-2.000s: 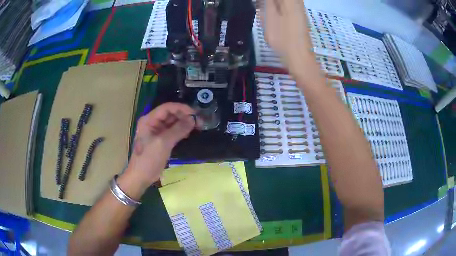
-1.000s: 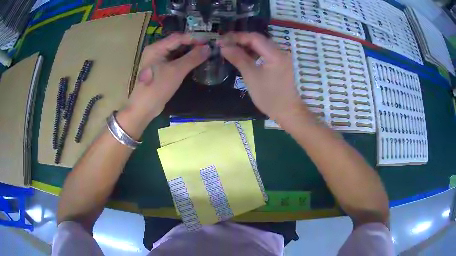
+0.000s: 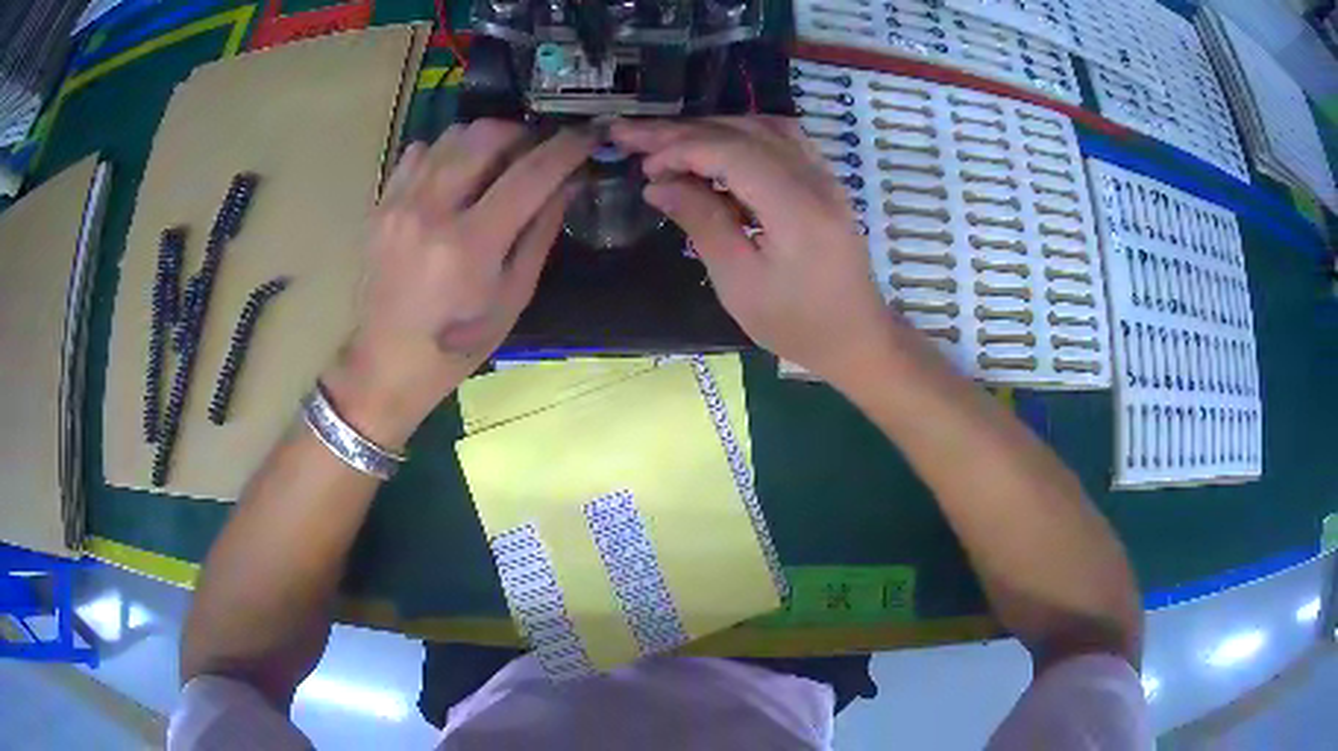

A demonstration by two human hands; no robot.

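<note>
The round silvery nest [image 3: 613,209] sits low on the black hand press [image 3: 602,66], at the top centre. My left hand [image 3: 467,242] is at the nest's left side, its fingers bent over the top. My right hand [image 3: 763,220] is at the right side, its fingertips almost meeting the left ones above the nest. Any small part between the fingertips is too small and hidden to tell. A white slotted tray [image 3: 979,220] with rows of small components lies right of the press. Dark ridged sticks [image 3: 191,330] lie on a cardboard sheet [image 3: 316,147] at the left.
Yellow sheets [image 3: 631,455] lie in front of the press. A second filled tray [image 3: 1186,323] lies at the right, with more trays [image 3: 939,44] behind. A cardboard-covered stack [image 3: 37,352] stands at the far left. A green label [image 3: 851,593] is on the mat's front edge.
Both hands are now together at the nest; my right hand came down from the trays. Since one second ago my left hand has turned more palm-down. The view has tilted downward.
</note>
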